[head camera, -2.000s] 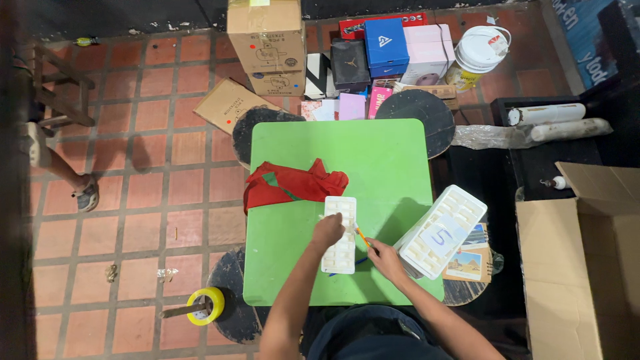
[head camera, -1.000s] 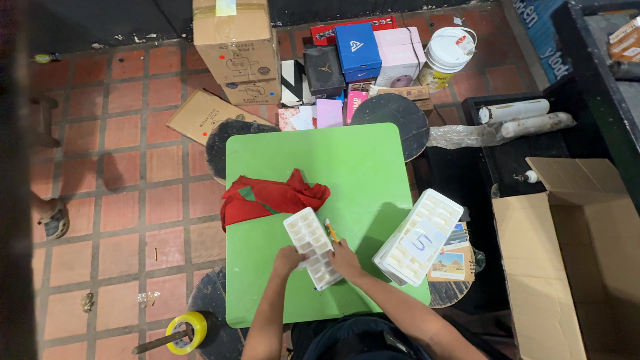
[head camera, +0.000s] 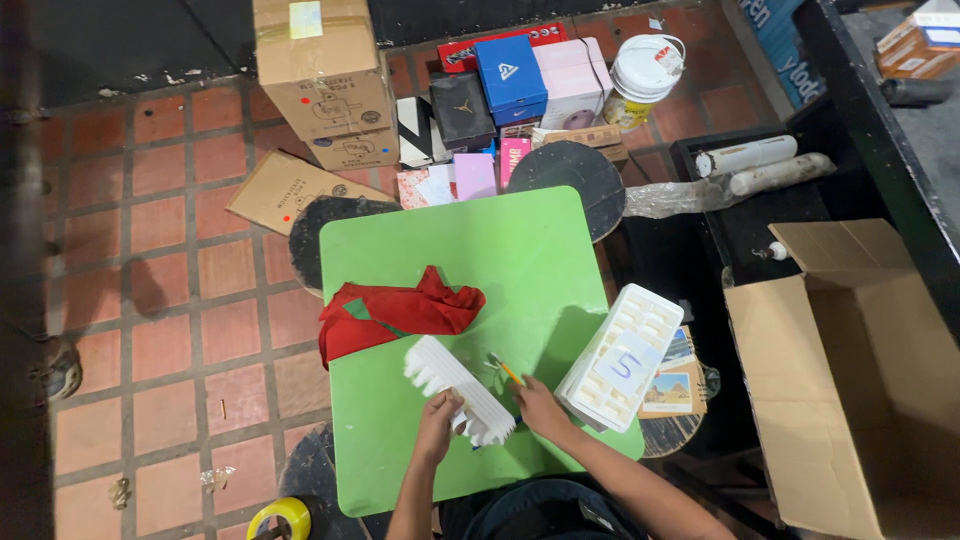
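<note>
My left hand (head camera: 441, 420) grips the lower side of a white plastic ice cube tray (head camera: 465, 390), tilted on its side above the green table (head camera: 465, 232). In my right hand (head camera: 536, 405), just right of the tray, is a thin orange-yellow tool (head camera: 510, 372); its pale tip is too blurred to name. A stack of similar white trays (head camera: 626, 360), with a handwritten figure on a paper on top, stands at the table's right edge. Behind the held tray lies a crumpled red cloth (head camera: 405, 311) with green patches. A small blue item, partly hidden, lies under the tray.
Dark round stools (head camera: 566, 180) surround the table. An open cardboard box (head camera: 772, 375) stands at the right, near printed picture cards (head camera: 671, 390). Beyond the table are shoe boxes (head camera: 510, 75), stacked cartons (head camera: 322, 82) and a white bucket (head camera: 645, 71). Yellow tape (head camera: 281, 517) is at the lower left.
The tray in my left hand lay flat with its compartments up; now it is tipped on its side. My right hand has moved from the tray's edge to a little way off it, still holding the tool.
</note>
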